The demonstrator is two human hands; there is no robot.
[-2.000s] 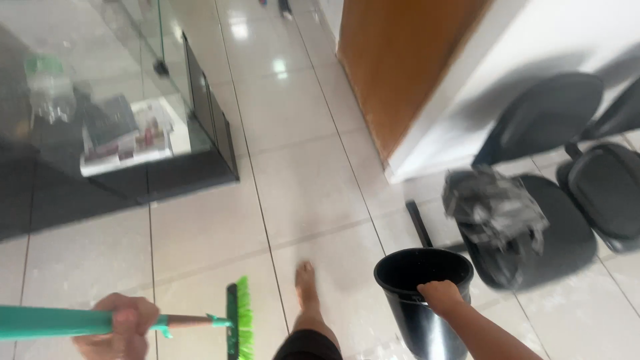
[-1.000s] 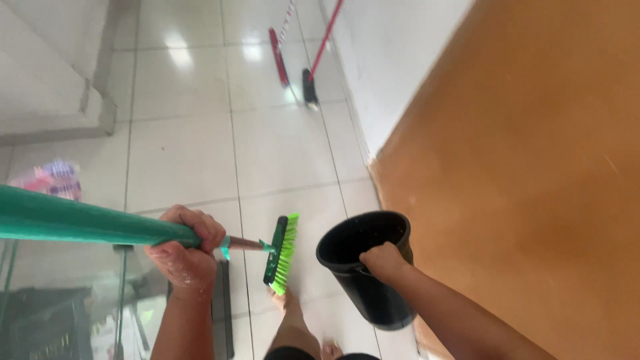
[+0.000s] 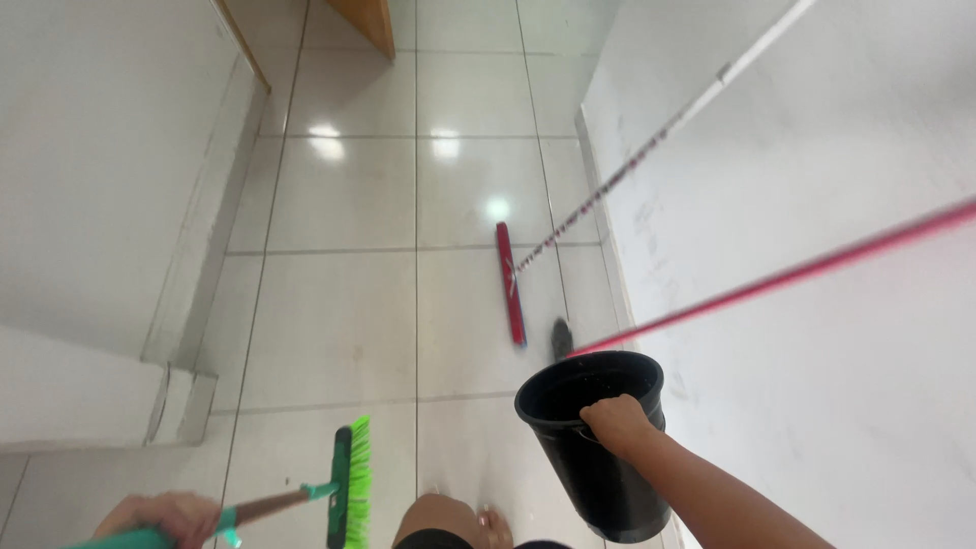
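At the lower left my left hand [image 3: 164,515] is closed around the teal handle of a broom. The broom head [image 3: 351,484], dark green with bright lime bristles, is beyond that hand, over the tiles. My right hand [image 3: 621,427] grips the near rim of a black plastic bucket [image 3: 610,488], its fingers over the edge. The inside of the bucket is dark, so its contents cannot be told. My bare legs and a foot show at the bottom middle.
A red floor squeegee [image 3: 511,293] with a patterned pole leans on the right wall [image 3: 801,381]. Beside it a pink pole [image 3: 762,293] leads to a dark brush head [image 3: 562,339], partly behind the bucket. A wall corner [image 3: 179,404] juts out at left; a wooden door edge [image 3: 370,23] is ahead.
The view has moved forward along the tiled passage; the squeegee and pink-handled brush are now much nearer. Both hands keep hold of the broom and bucket. The glass case and orange-brown panel have left the view.
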